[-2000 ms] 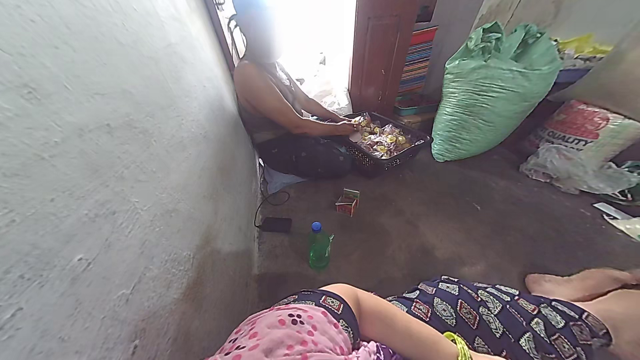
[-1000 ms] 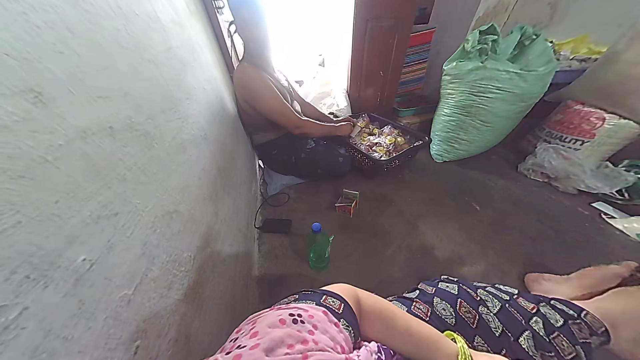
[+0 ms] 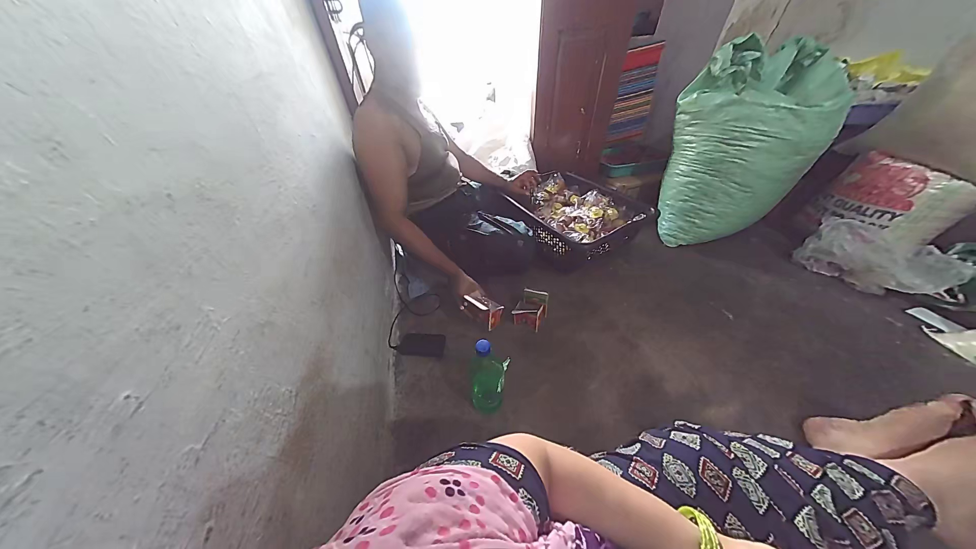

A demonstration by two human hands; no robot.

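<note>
Neither of my hands can be seen. A bare forearm with yellow-green bangles crosses the bottom, its hand beyond the lower edge; whose arm it is I cannot tell. It lies by pink printed cloth and dark patterned cloth. Against the wall a seated person holds a small red-and-white box just above the floor. That person's other hand is at the rim of a black plastic basket of wrapped packets. Another small box stands open nearby.
A green plastic bottle with a blue cap stands near a black device with a cable. A full green sack, a printed sack and clear plastic lie right. Bare feet show at lower right.
The seated person has moved one hand from the basket down toward the floor, where it now holds a small box. The other hand remains at the basket.
</note>
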